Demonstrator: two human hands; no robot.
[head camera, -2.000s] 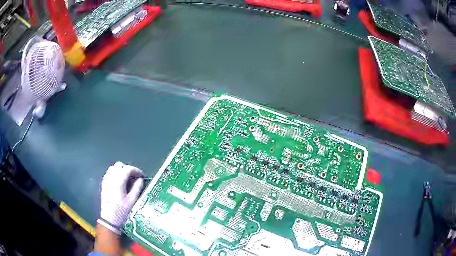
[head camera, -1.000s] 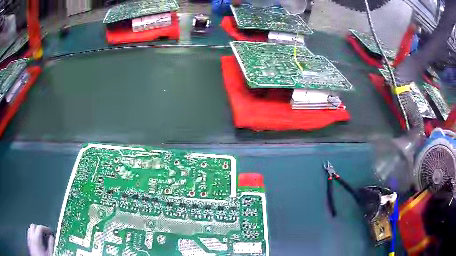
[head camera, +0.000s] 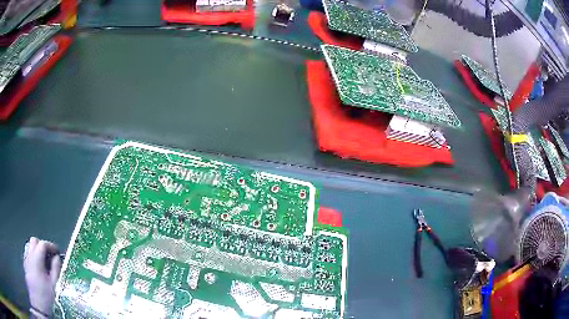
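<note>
A large green printed circuit board (head camera: 206, 230), solder side up, lies in front of me with its lower edge cut off by the picture. A bit of red carrier pad (head camera: 329, 217) shows at its notched right corner. My left hand (head camera: 42, 277), in a white knit glove, is at the far left beside the board's left edge. Its fingers are curled, with a short, faint strand of solder wire (head camera: 60, 254) at the fingertips, pointing towards the board. My right hand is not in view.
Diagonal cutters (head camera: 420, 240) lie right of the board. Beyond them are a soldering stand with sponge tray (head camera: 472, 300), a blue rod (head camera: 487, 294), a fan (head camera: 544, 240) and a ribbed hose (head camera: 525, 165). Boards on red pads (head camera: 349, 140) stand behind on the green conveyor (head camera: 187, 93).
The view has swung right, then slightly back left, bringing the cutters, stand and right fan into sight. My left hand stays beside the board's left edge. The cutters have not moved.
</note>
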